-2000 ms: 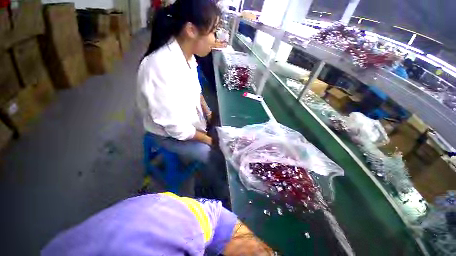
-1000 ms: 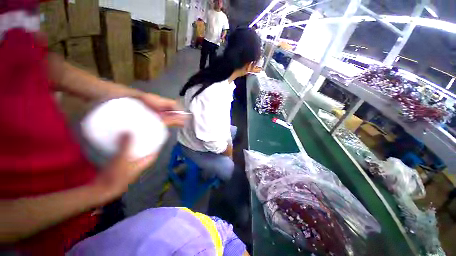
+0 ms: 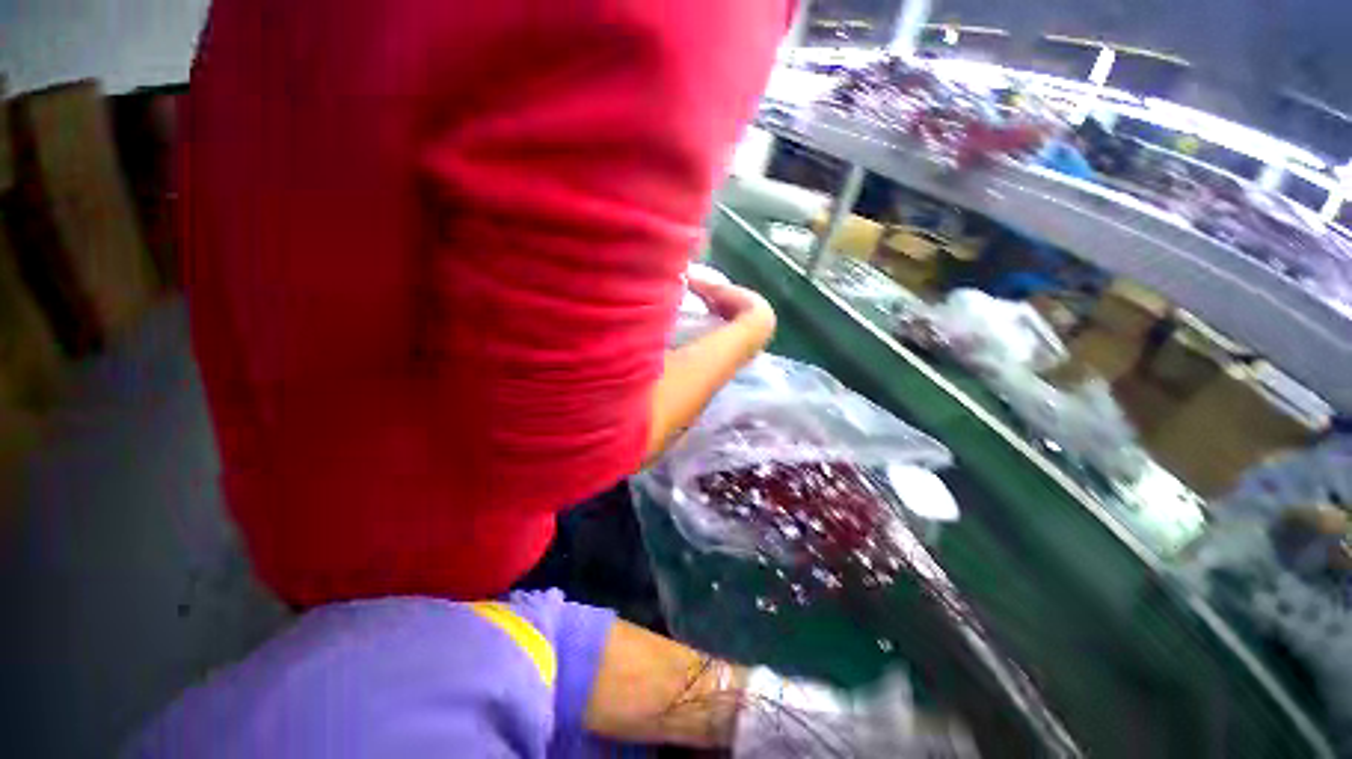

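Observation:
An open clear plastic bag (image 3: pixel 867 423) lies on the green bench (image 3: pixel 697 593). Dark red wire leads (image 3: pixel 808 512) with small whitish ends spill from its mouth towards me, and small white bits lie scattered in front. My left hand (image 3: pixel 845 719), in a whitish glove, is blurred at the bottom edge, below the bag and apart from it. Its fingers cannot be made out. My right hand is not in view. A white oval piece (image 3: pixel 922 492) lies at the right side of the bag.
A person in red (image 3: pixel 475 297) stands close on the left, an arm reaching over the bench behind the bag. A pale metal strip (image 3: pixel 986 660) runs beside the belt (image 3: pixel 1038 593). A shelf (image 3: pixel 1097 208) holds more leads. Pale heaps (image 3: pixel 1097 445) line the far side; boxes (image 3: pixel 67 208) stand left.
The person in red has moved in from the left and now hides the seated person. My gloved left hand has come into view at the bottom. The white oval piece now shows by the bag.

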